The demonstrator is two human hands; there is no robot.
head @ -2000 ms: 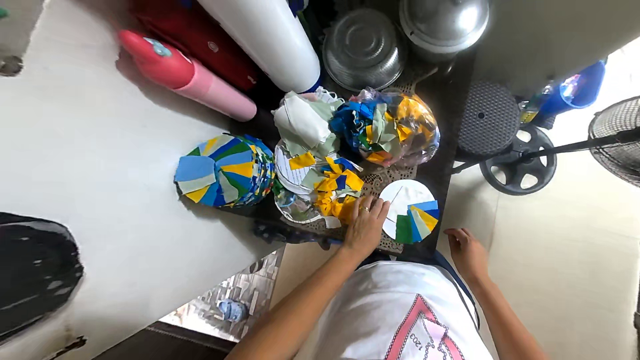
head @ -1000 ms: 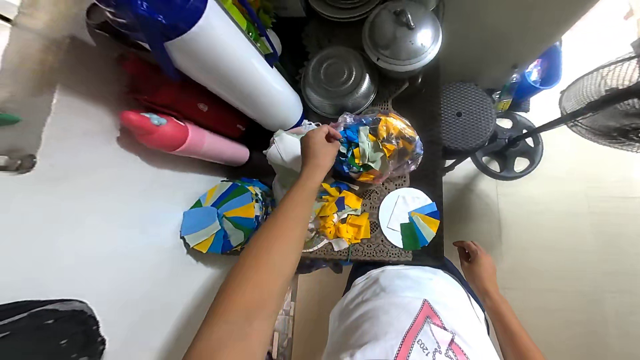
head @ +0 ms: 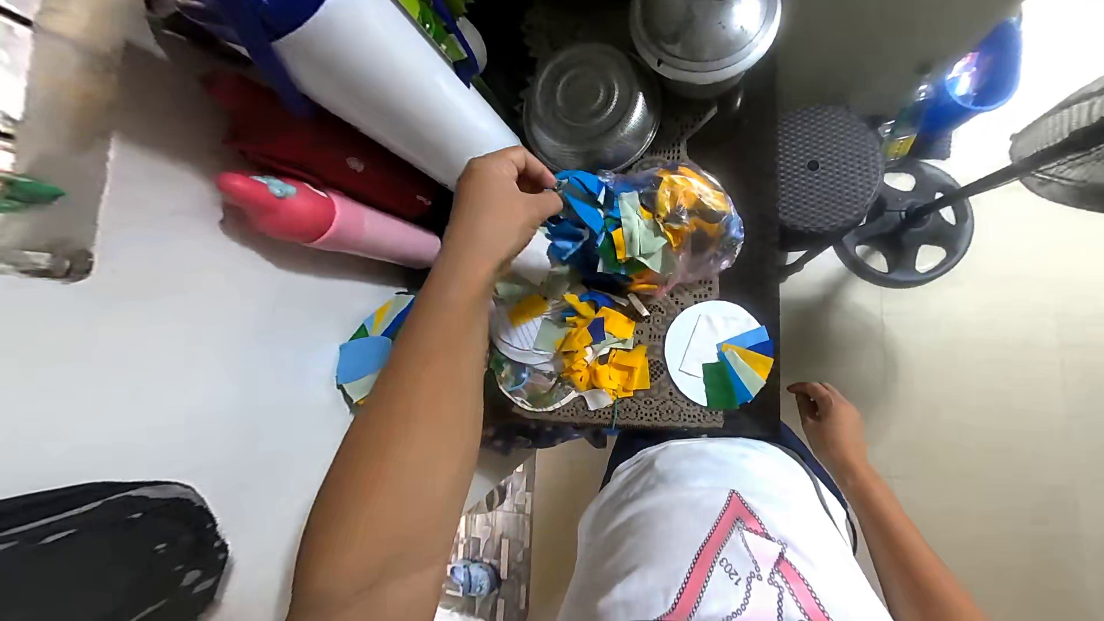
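My left hand [head: 511, 200] reaches over the table to the left edge of a clear plastic bag [head: 711, 241] full of blue, green and yellow fabric scraps. Its thumb and forefinger are nearly together at the blue scraps [head: 580, 211]; whether they pinch one cannot be told. My right hand [head: 828, 420] hangs with curled fingers just off the table's right edge, near a white disc [head: 690, 332] partly covered by a fan of coloured strips. Loose yellow scraps [head: 617, 366] lie left of the disc. Behind my left forearm, a stack of patchwork discs [head: 362, 358] is partly hidden.
A round metal pan [head: 591, 108] and a lidded metal pot [head: 705, 34] stand at the back. A white cylinder [head: 405, 82] and a pink bottle [head: 371, 228] lie at the left. Right of the table are a dark stool [head: 828, 168] and a standing fan [head: 1065, 147].
My left hand has left the white disc, where it rested two seconds ago, and is now at the bag's left side. My right hand stays near the table's right edge.
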